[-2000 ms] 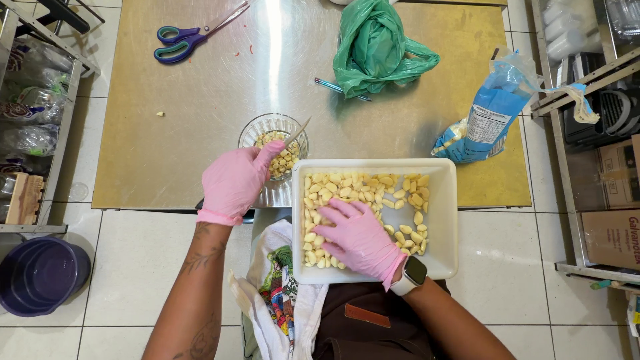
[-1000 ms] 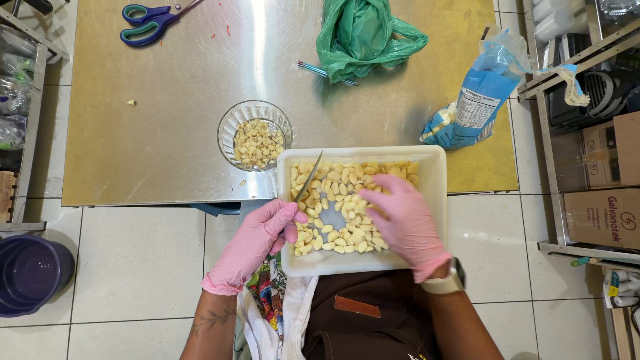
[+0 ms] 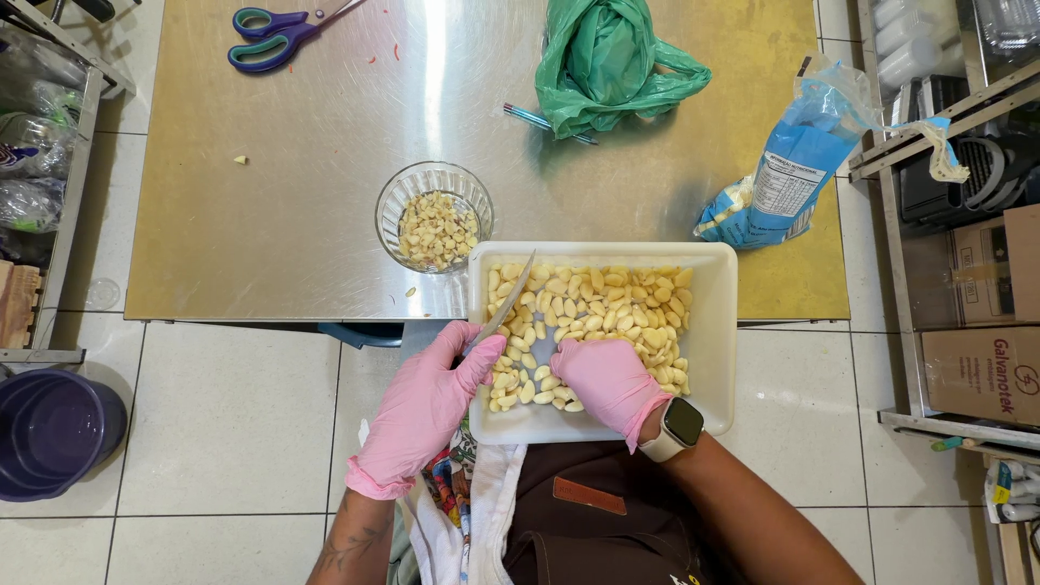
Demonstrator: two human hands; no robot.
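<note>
Peeled garlic cloves (image 3: 626, 301) fill much of a white plastic tray (image 3: 723, 341) at the table's near edge. My left hand (image 3: 431, 398), in a pink glove, holds a small knife (image 3: 510, 299) at the tray's left side, its blade slanting up over the cloves. My right hand (image 3: 609, 382), gloved too, is down among the cloves with its fingers curled under; whether it grips one is hidden. A ribbed glass bowl (image 3: 388, 236) with small cut pieces (image 3: 439, 229) stands just beyond the tray's upper left corner.
On the metal table (image 3: 284, 203) lie scissors (image 3: 284, 36), a green plastic bag (image 3: 609, 65) and pens (image 3: 536, 118). A blue printed bag (image 3: 780, 179) stands at the right. Shelving racks flank both sides. A purple bucket (image 3: 57, 431) sits at the lower left.
My left hand with the knife has moved from over the glass bowl to the tray's left side. My right hand has shifted among the cloves, its fingers now curled under.
</note>
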